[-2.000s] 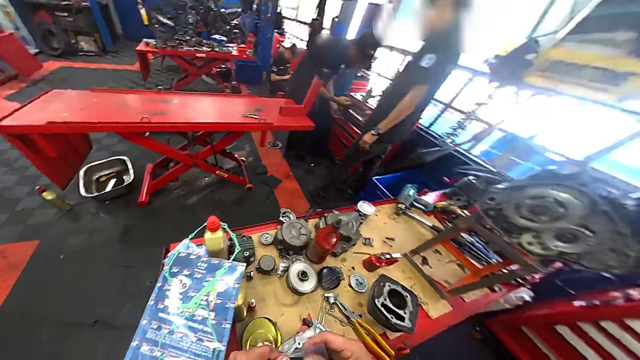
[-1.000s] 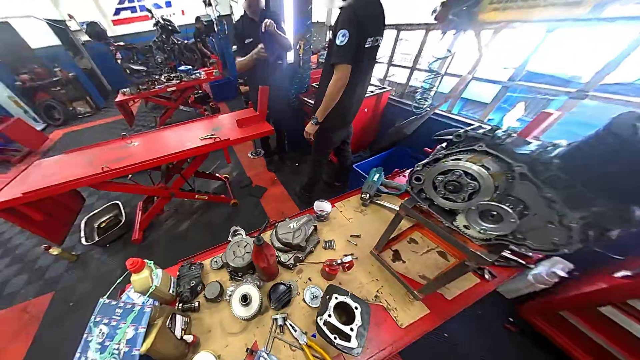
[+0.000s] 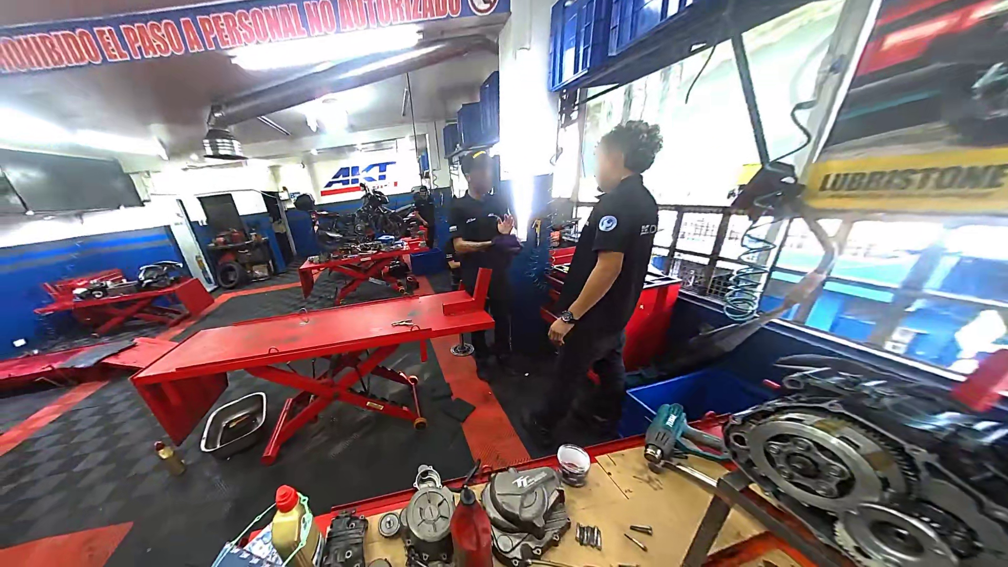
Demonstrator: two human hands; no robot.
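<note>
Neither of my hands is in the head view. Along the bottom edge runs a red-rimmed workbench (image 3: 622, 447) with engine parts on it. A metal engine cover (image 3: 523, 504) lies beside a round engine cover (image 3: 428, 520), with a red bottle (image 3: 472, 531) standing in front of them. Several bolts (image 3: 588, 536) lie to their right. A teal heat gun (image 3: 669, 433) rests near the bench's far edge. An open motorcycle engine (image 3: 835, 465) with its clutch and gears exposed sits on a metal stand (image 3: 713, 516) at the right. A bottle with a red cap (image 3: 291, 524) stands at the left.
Beyond the bench stands a red scissor lift table (image 3: 315, 335), with a metal pan (image 3: 235, 425) on the floor near it. Two people (image 3: 606, 276) (image 3: 482, 244) in dark clothes stand past the bench. A blue bin (image 3: 693, 394) sits behind the heat gun.
The view has tilted up, so the nearer bench parts have left it. Two seconds ago both my hands showed at the bottom edge. The farther person, bent over then, now stands upright.
</note>
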